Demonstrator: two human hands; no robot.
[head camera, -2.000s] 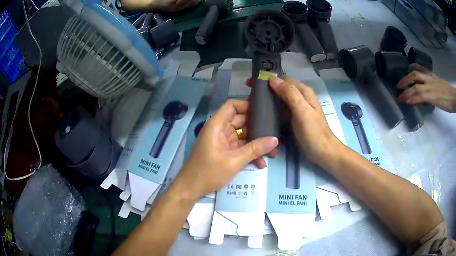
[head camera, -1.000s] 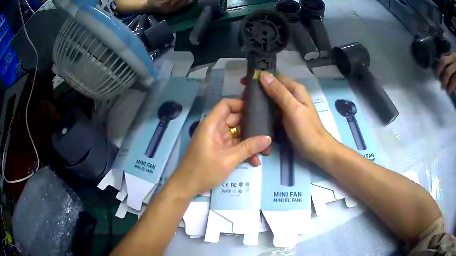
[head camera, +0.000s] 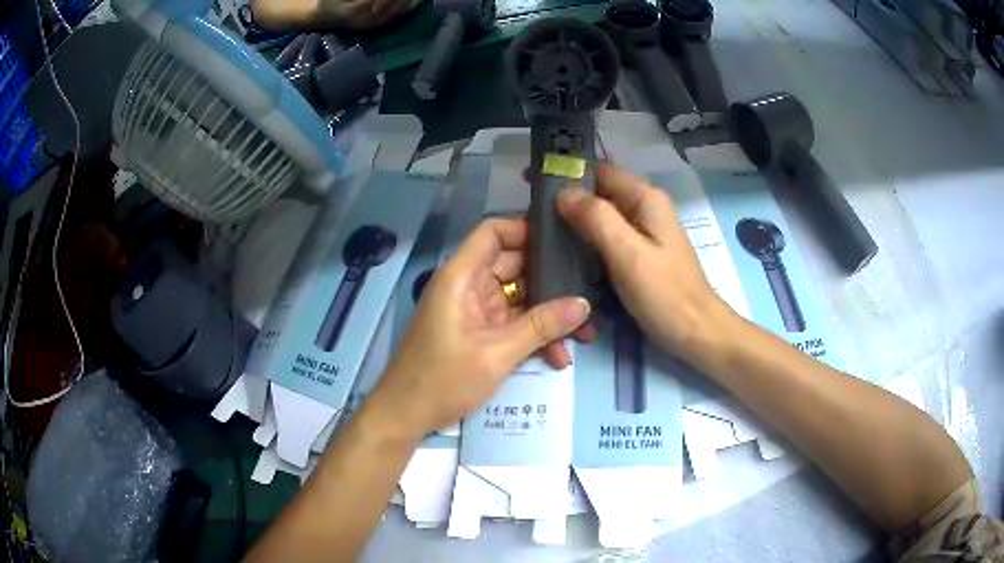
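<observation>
A dark grey mini fan (head camera: 564, 236) is held upright over the flat boxes, its round spoked head at the top. A yellow sticker (head camera: 564, 166) is on the handle just below the head. My left hand (head camera: 473, 313) grips the lower handle, thumb across its front. My right hand (head camera: 644, 258) holds the handle's right side, thumb on the front just below the sticker. Light blue and white flat boxes (head camera: 633, 440) printed "MINI FAN" lie underneath, partly hidden by my hands and forearms.
A desk fan (head camera: 204, 121) stands upper left. Dark grey round parts (head camera: 176, 324) and a clear plastic bag (head camera: 99, 473) are at lower left. Another mini fan (head camera: 809, 181) lies at right, with more at the back. Another person's hand (head camera: 341, 9) is at the top.
The other person's hand and several fans at the right have gone from view. My right thumb has moved down off the sticker, now fully visible. The held fan has shifted slightly left.
</observation>
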